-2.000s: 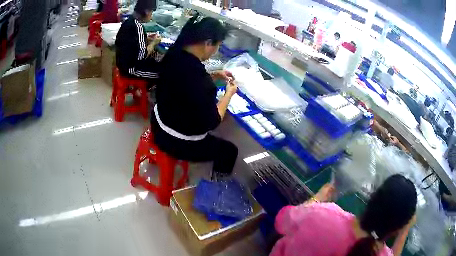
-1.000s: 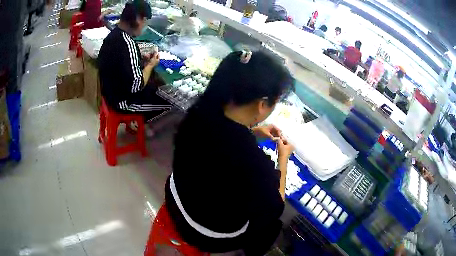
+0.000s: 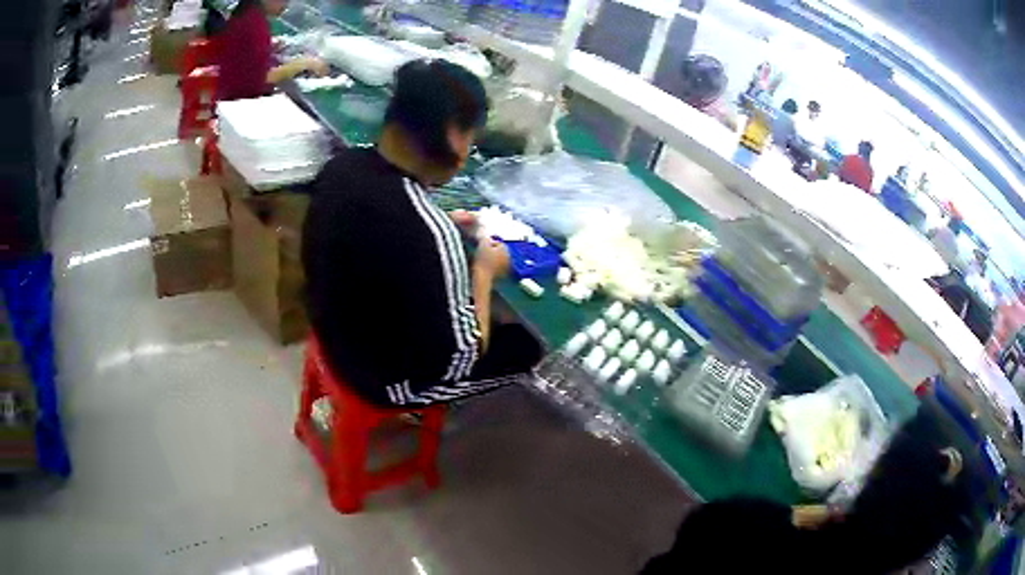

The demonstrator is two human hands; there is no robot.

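Observation:
Neither of my hands is in view. Nearest in front of me is the green-topped bench [image 3: 683, 449]. Rows of white block parts [image 3: 616, 350] lie on it, next to a loose pile of off-white parts [image 3: 632, 267]. A clear tray [image 3: 719, 399] with slots or rows stands to the right of the rows. A clear plastic bag [image 3: 830, 432] with off-white parts lies further right. A person in a black striped jacket [image 3: 388, 270] sits at the bench with both hands at a blue tray [image 3: 531, 258].
Another dark-haired person [image 3: 899, 494] is at the lower right edge. A red stool [image 3: 377, 438] is under the seated person. Cartons [image 3: 189, 242] stand on the floor at left, with white sheets [image 3: 270, 137] stacked on one. Blue trays [image 3: 747, 309] are stacked below the white shelf [image 3: 719, 169].
The view has moved along the line. The striped-jacket person now appears larger and nearer the middle. The person with the white waistband and the pink-clad person seen earlier no longer show in those places.

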